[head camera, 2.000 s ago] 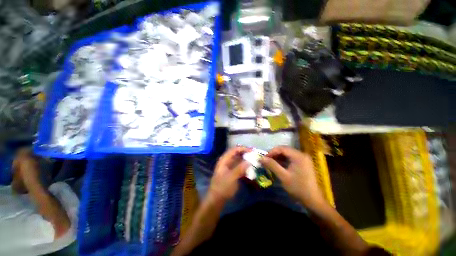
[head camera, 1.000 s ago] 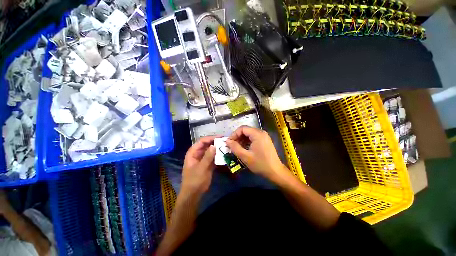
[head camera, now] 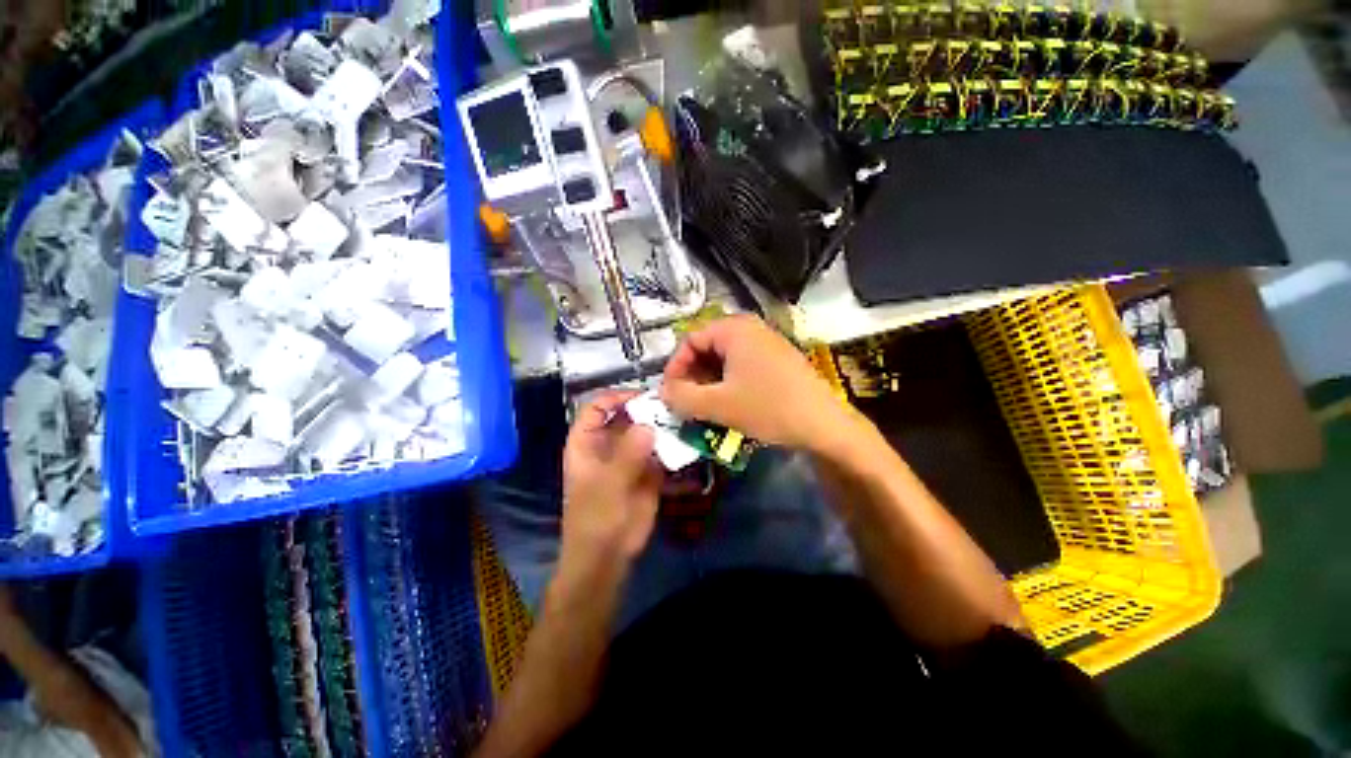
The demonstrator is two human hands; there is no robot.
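A white plastic housing (head camera: 670,441) is held between my two hands, below the soldering iron (head camera: 612,282). A green circuit board with yellow parts (head camera: 722,444) sits at the housing's right side, below my right hand. My left hand (head camera: 611,471) grips the housing's left edge with thumb and fingers. My right hand (head camera: 741,382) is at the housing's upper right with its fingers pinched together; its fingertips hide what they touch, so I cannot tell whether they hold the housing or something small.
Blue trays (head camera: 496,400) heaped with white housings are at left, above blue crates (head camera: 208,637). The soldering machine (head camera: 536,141) and black fan (head camera: 763,185) stand ahead. A black mat (head camera: 1052,208) with rows of boards and a yellow crate (head camera: 1104,444) are at right. A person's arm (head camera: 67,689) shows lower left.
My right hand has moved up and now arches over the housing's top. The housing has tilted, and the board beside it sits slightly higher and further right than a second ago.
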